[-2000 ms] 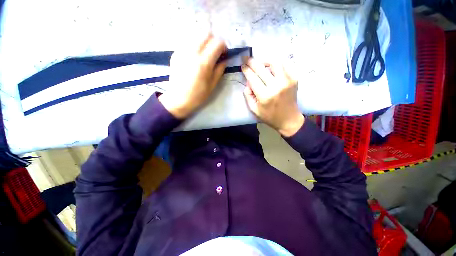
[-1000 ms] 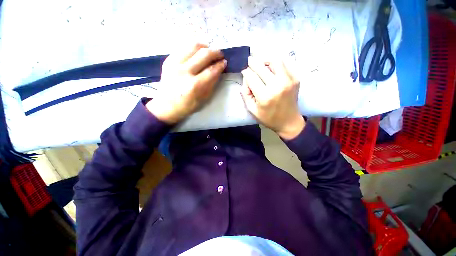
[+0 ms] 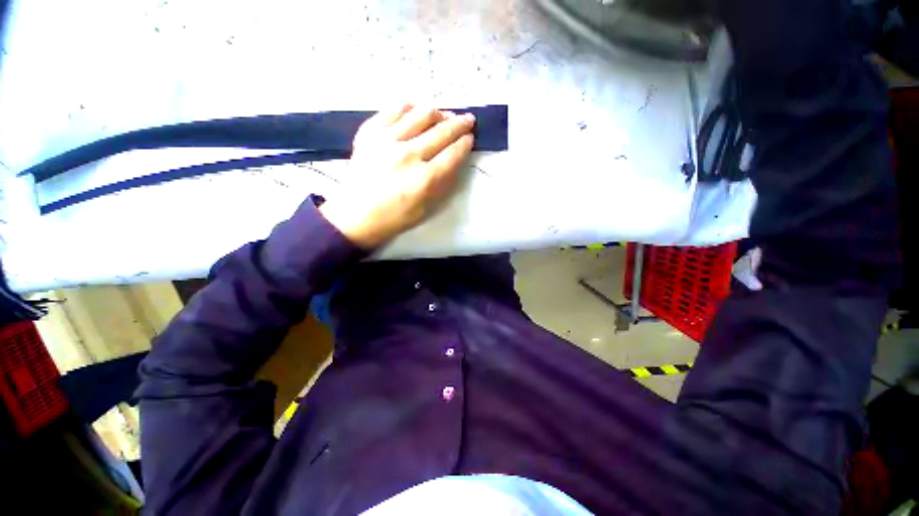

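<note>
The dark waistband strip (image 3: 242, 131) lies lengthwise on the white table cover, slightly curved. Its right end is folded over and shows all dark. Toward the left a narrow white band shows between the folded edge and the thin lower dark margin. My left hand (image 3: 413, 166) holds the folded strip down near its right end, fingers bent over it, with the end showing past the fingertips. My right hand is out of the picture; only its dark sleeve reaches up to the top right edge.
A dark, rounded, shiny object (image 3: 640, 30) is cut off by the top edge; I cannot tell what it is. Black scissors handles (image 3: 720, 141) lie at the table's right, partly behind my right sleeve. A red crate (image 3: 680, 287) stands below; loose dark strips (image 3: 18, 305) hang at the left end.
The strip's upper edge has folded down over the white band. My right hand has let go and moved up and right out of view. My left hand stays on the strip.
</note>
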